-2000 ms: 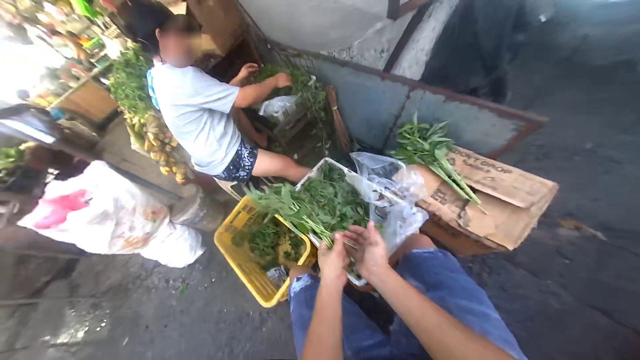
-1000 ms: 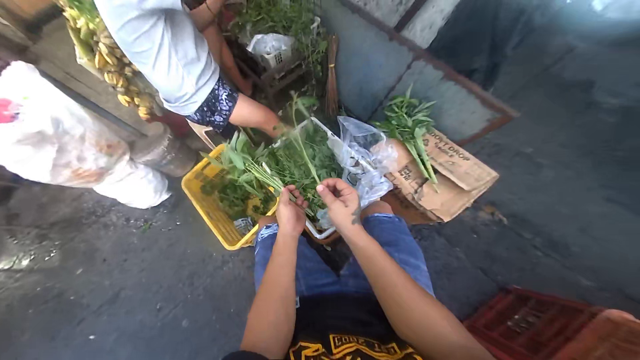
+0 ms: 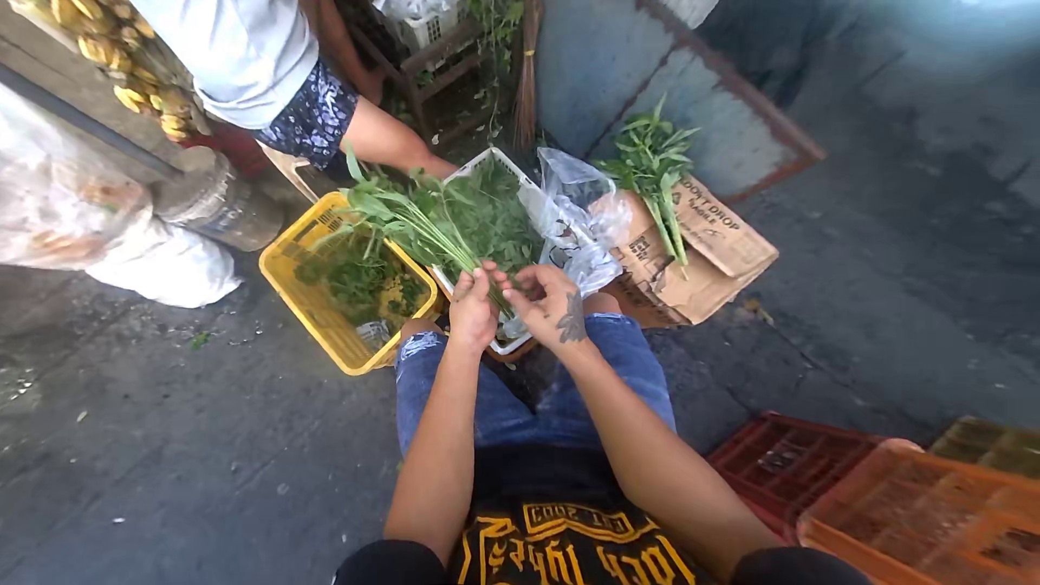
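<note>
A bunch of leafy green stems (image 3: 414,221) is gripped near its cut ends by my left hand (image 3: 474,313), its leaves pointing up and left over the yellow crate. My right hand (image 3: 551,305) is beside it, thumb and fingers at the lower stem ends; whether it pinches a stem is unclear. Beneath and beyond both hands is a white plastic basket (image 3: 530,180) full of loose greens (image 3: 491,215), with a clear plastic bag (image 3: 581,219) over its right side. To the left, the yellow plastic crate (image 3: 305,318) holds more greens (image 3: 366,272). Another leafy bundle (image 3: 660,175) lies on flattened cardboard (image 3: 723,244).
A person (image 3: 244,65) is close by at the upper left, one leg near the white basket. White sacks (image 3: 162,260) and a bucket (image 3: 219,199) stand left. A metal panel (image 3: 674,89) and a stick broom (image 3: 527,81) are beyond. Red and orange crates (image 3: 926,504) sit lower right.
My hands, apart and open two seconds ago, have come to the stems; the left now holds a gathered bunch. The other person, earlier handling greens farther back, appears nearer the basket. The view has tilted down.
</note>
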